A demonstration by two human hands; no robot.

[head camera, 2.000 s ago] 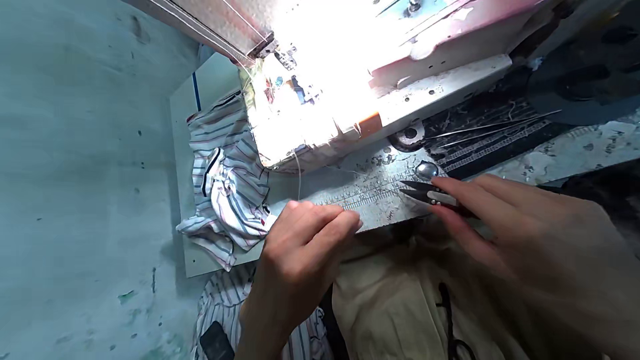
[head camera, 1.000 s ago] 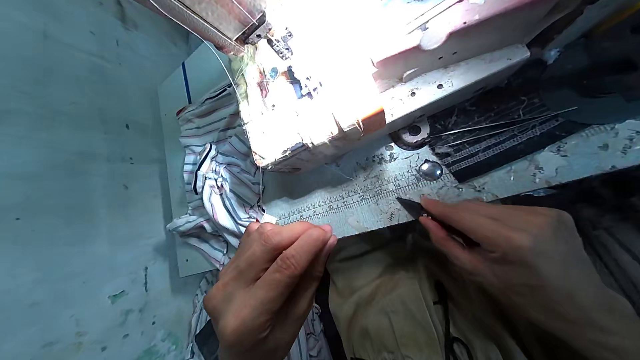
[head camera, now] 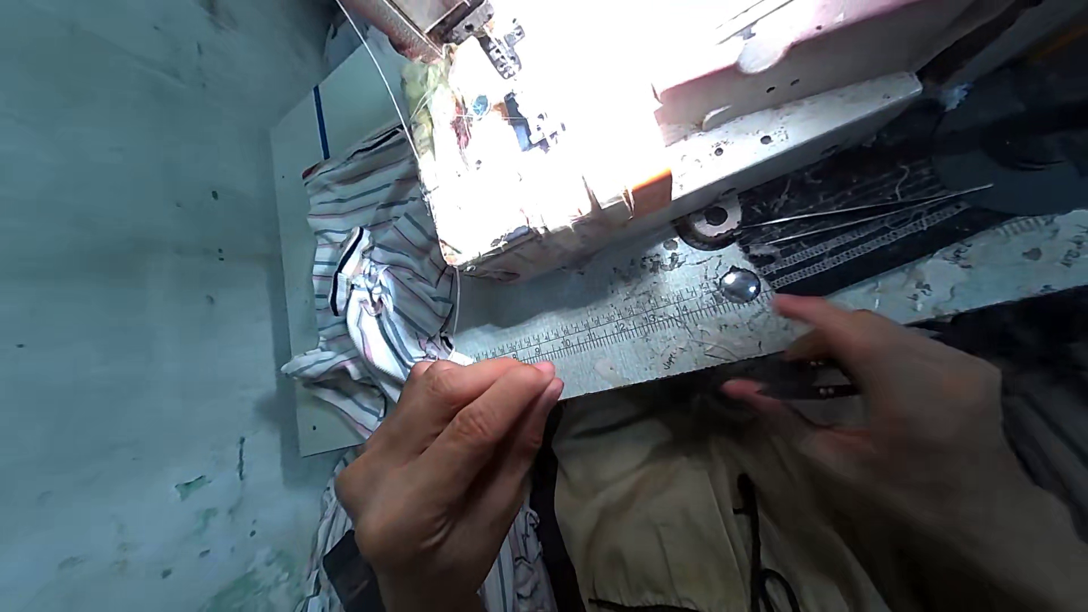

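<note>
My left hand [head camera: 450, 467] is pinched at the near edge of the machine bed. A pale thread [head camera: 457, 306] runs down from the sewing machine [head camera: 544, 170] to its fingers; the held end is hidden. Just left of these fingers lies a striped cloth piece [head camera: 382, 255], with a small white bit [head camera: 460, 358] at its edge. Blurred by motion, my right hand [head camera: 884, 408] is at the bed's right front edge, thumb and index finger apart. Dark thread snips [head camera: 807, 382] rest within its curled fingers, their blades hard to make out.
A ruler scale [head camera: 595, 331] is marked along the metal bed. On it are a shiny round metal disc [head camera: 739, 285] and a bobbin-like ring [head camera: 714, 217]. Long metal tweezers [head camera: 867, 212] lie behind. Beige cloth [head camera: 663, 510] covers the lap, and a wall [head camera: 136, 306] stands left.
My right hand has moved off the bed's surface toward its front edge, and its thumb and index finger have spread. My left hand has shifted left toward the striped cloth since the earliest frame.
</note>
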